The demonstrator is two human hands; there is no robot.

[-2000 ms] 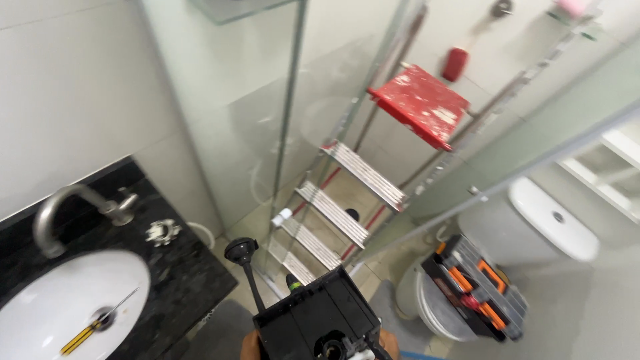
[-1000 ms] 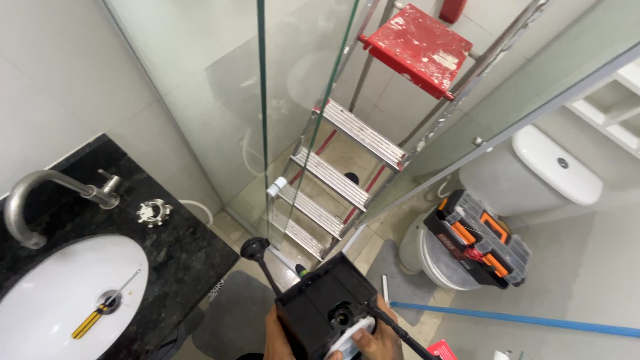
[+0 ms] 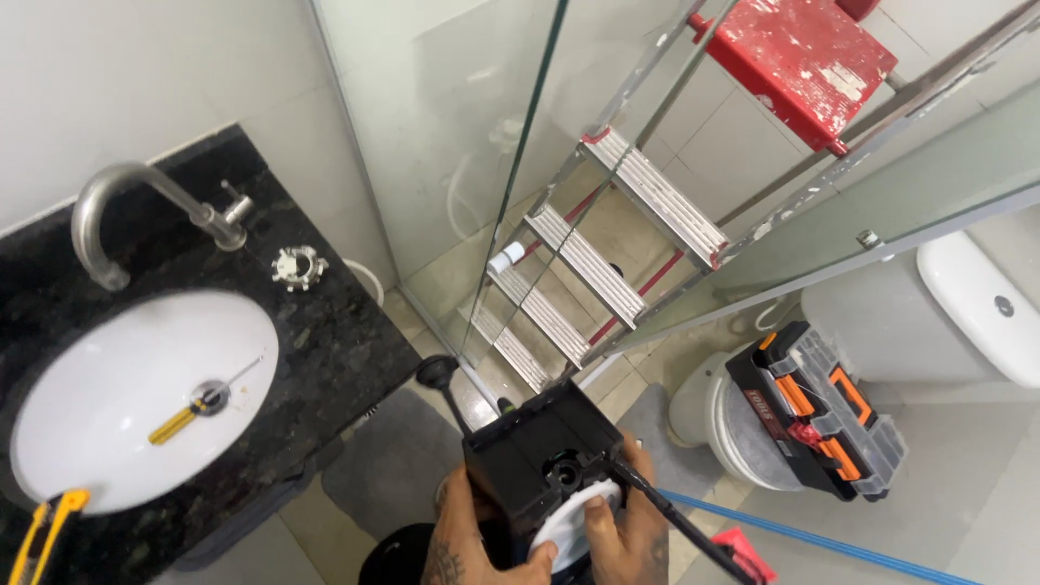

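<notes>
Both my hands hold a black plastic box-like housing (image 3: pixel 540 451) at the bottom centre. My left hand (image 3: pixel 467 536) grips its left side, with the thumb on a round white plastic piece (image 3: pixel 575 520). My right hand (image 3: pixel 630 520) grips the right side, its thumb also on the white piece. A round opening shows in the housing above that piece. One black arm with a round end (image 3: pixel 437 374) sticks out at the upper left, and another black rod (image 3: pixel 678 516) runs to the lower right. Most of my fingers are hidden behind the housing.
Left, a black stone counter (image 3: pixel 325 349) holds a faucet (image 3: pixel 146 183), a metal ring-shaped part (image 3: pixel 298 268) and a sink (image 3: pixel 146 390) with a yellow-handled screwdriver (image 3: pixel 175 424). Ahead stand glass panels and an aluminium ladder (image 3: pixel 585 264). A toolbox (image 3: pixel 816 410) rests on the toilet (image 3: pixel 707 398); a blue pole (image 3: pixel 812 536) lies right.
The housing stays in both hands. Both thumbs now rest on the white piece, which shows more fully than before. A yellow-handled tool has come into view at the lower left.
</notes>
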